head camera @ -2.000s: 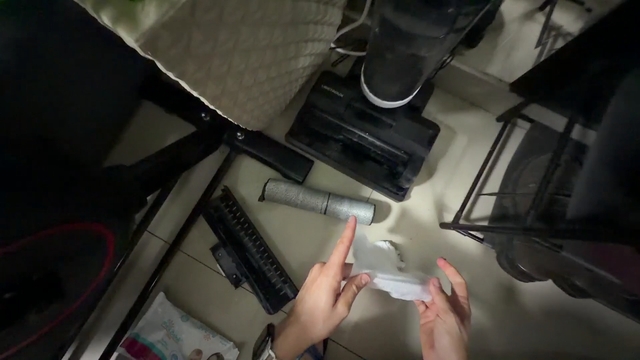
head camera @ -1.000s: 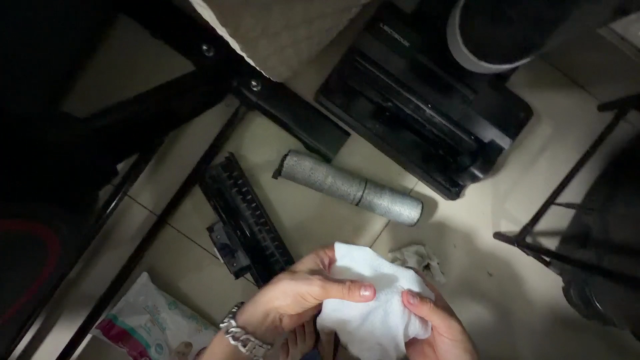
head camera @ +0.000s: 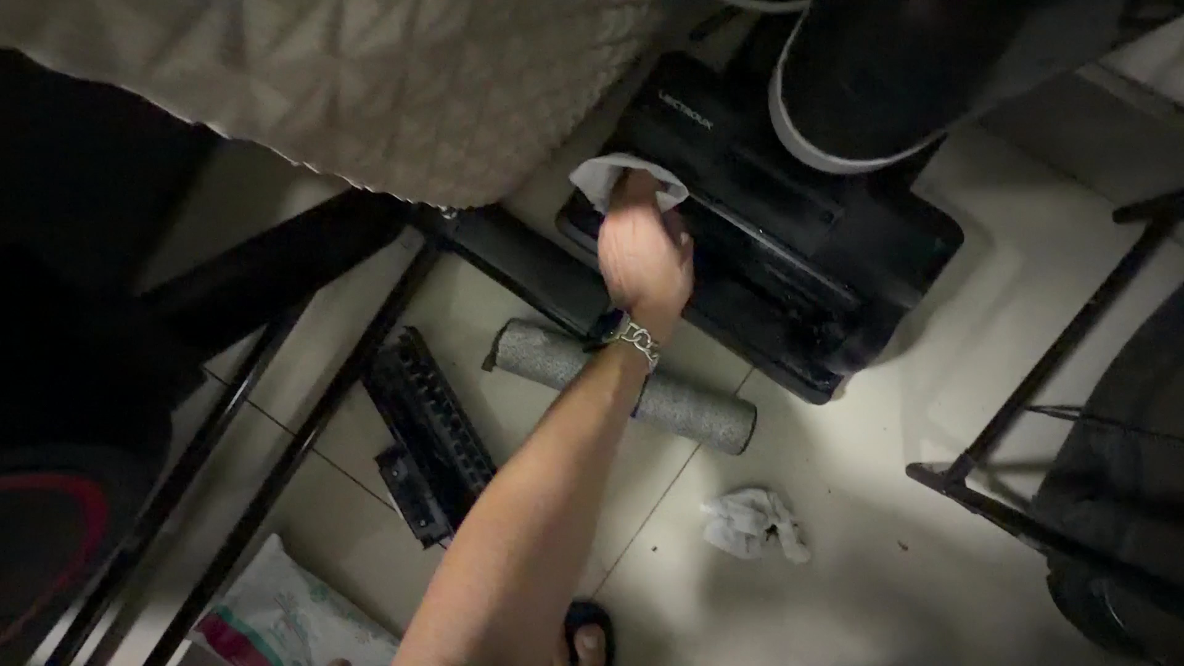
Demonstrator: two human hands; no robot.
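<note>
My left hand (head camera: 646,242), with a chain bracelet at the wrist, holds a white wipe (head camera: 597,176) against the left end of a black floor-cleaner head (head camera: 786,222). The cloth is bunched around the fingers, which it partly hides. Under my left forearm lies a grey fabric brush roller (head camera: 698,412) on the tiles. A black plastic part with a toothed row (head camera: 430,425) rests left of the roller. A crumpled, soiled white wipe (head camera: 754,525) sits on the floor to the lower right. My right hand is out of the frame.
A quilted cover (head camera: 370,83) hangs at the upper left above black frame legs (head camera: 305,425). At the right stands a black metal frame (head camera: 1045,398). A soft printed pack (head camera: 287,610) lies at the lower left, and a sandalled foot (head camera: 590,636) shows at the bottom.
My left hand has moved up and forward from the lower middle to the cleaner head, with a wipe in it. My right hand, on the wipe before, has left the view.
</note>
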